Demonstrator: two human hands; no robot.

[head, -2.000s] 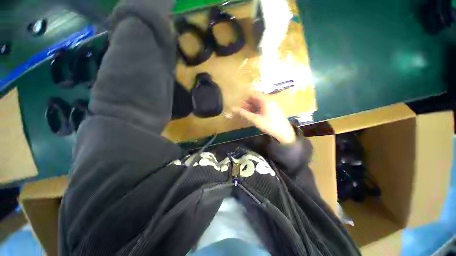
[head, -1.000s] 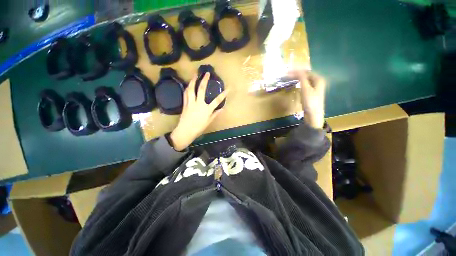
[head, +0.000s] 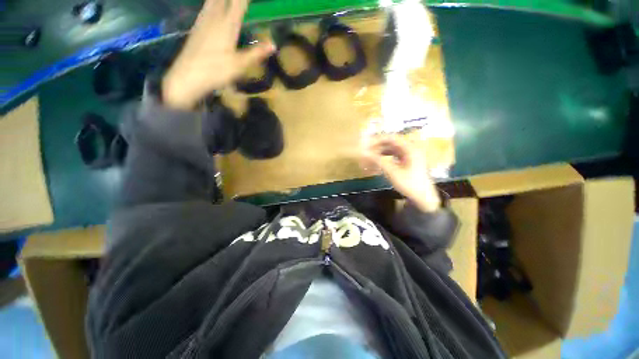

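Observation:
Several black ring housings point(head: 341, 55) lie in a row on the upper part of the cardboard mat point(head: 319, 133). Below them sit two filled housings point(head: 260, 131), side by side with dark closed centres. My left hand point(head: 212, 62) is stretched up over the left part of the upper row. It is blurred, its fingers are apart and it looks empty. Its arm hides part of the rows. My right hand point(head: 403, 168) is over the mat's right end with bent fingers. It is blurred, and I cannot tell if it holds something.
More ring housings point(head: 97, 142) lie on the green bench at the left. A slim tool point(head: 413, 125) lies above my right hand, beside bright glare. A carton with black parts point(head: 599, 252) stands at the near right, another point(head: 63, 245) at the near left. Round units point(head: 89, 12) lie beyond the blue strip.
My left hand has left the rightmost filled housing and moved up and left. The mat shows bare where that housing was. My right hand has moved down and left.

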